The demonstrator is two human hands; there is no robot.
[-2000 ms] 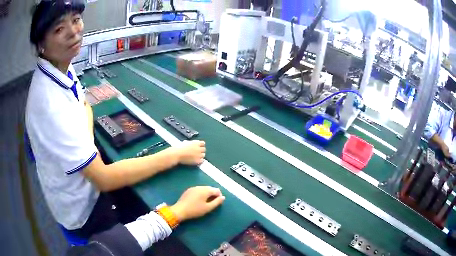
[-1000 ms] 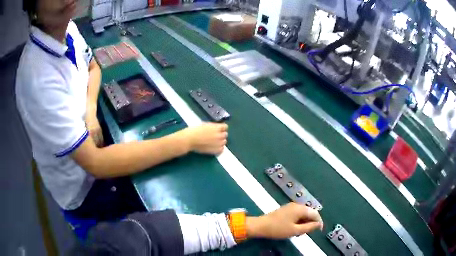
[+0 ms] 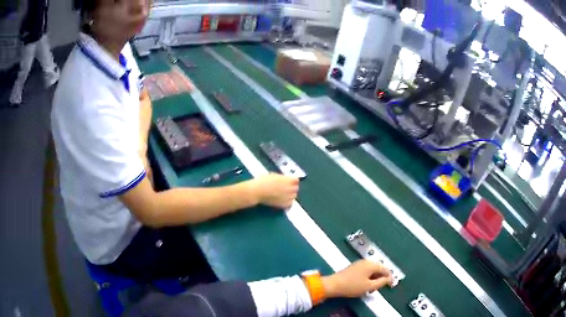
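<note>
My left hand (image 3: 360,278), with an orange watch band at the wrist, is over the near end of a grey metal housing (image 3: 371,252) on the green bench. Its curled fingers overlap that end; whether they grip it cannot be told. The housing shows round openings in a row and small bright screws at its far end. Another housing (image 3: 424,306) lies nearer, cut off by the bottom edge. My right hand is not in view.
A seated person's forearm (image 3: 205,201) crosses the bench at left, hand beside another housing (image 3: 282,160). Behind are a black tray (image 3: 223,150) with copper-coloured pieces, tweezers (image 3: 222,176), a clear tray (image 3: 319,114), a blue bin (image 3: 449,184), a red bin (image 3: 484,221) and a machine.
My left hand has moved forward and right from the bench's near side to the housing. The camera view has shifted; the black tray nearest me has mostly left the picture.
</note>
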